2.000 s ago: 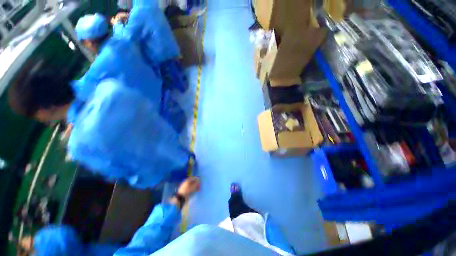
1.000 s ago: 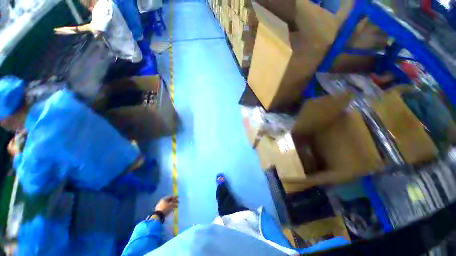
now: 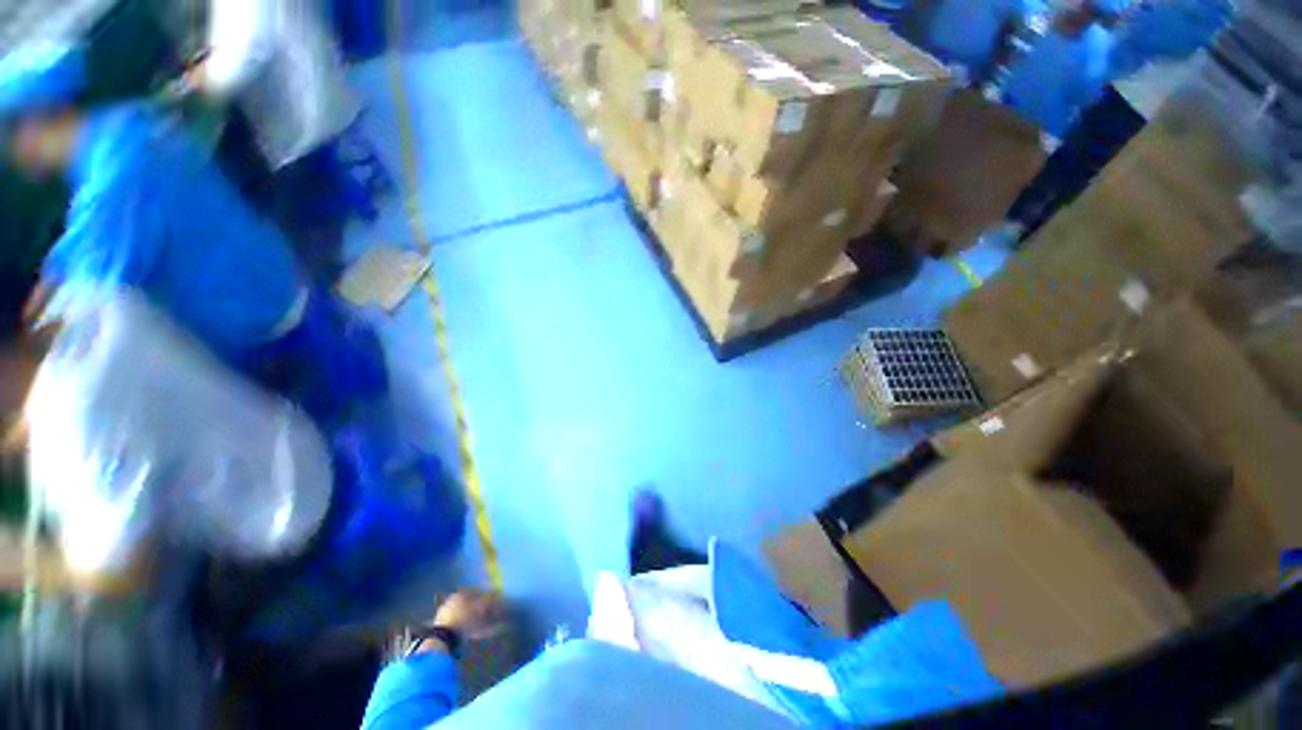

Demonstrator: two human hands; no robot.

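Observation:
My left hand (image 3: 474, 616) is at the lower left, low beside the yellow line, with a dark band at the wrist. It is blurred, and I cannot tell whether its fingers hold anything. My right hand is not in view; a blue sleeve (image 3: 921, 663) shows at the lower right. A large open brown carton (image 3: 1000, 563) lies nearest on the right, its flaps spread. A whitish piece (image 3: 685, 606) shows against the front of my blue smock; I cannot tell what it is. My dark shoe (image 3: 650, 516) is on the floor ahead.
Stacked cartons (image 3: 743, 186) stand on a dark pallet right of the blue aisle (image 3: 550, 385). A gridded tray stack (image 3: 914, 374) is on the floor nearer. Seated people in blue and white line the left. A flat brown piece (image 3: 383, 277) lies beside the yellow line (image 3: 454, 407).
The view has moved forward along the aisle. The blue rack has mostly left view, and the pallet of cartons is nearer. My left hand stays low on the left.

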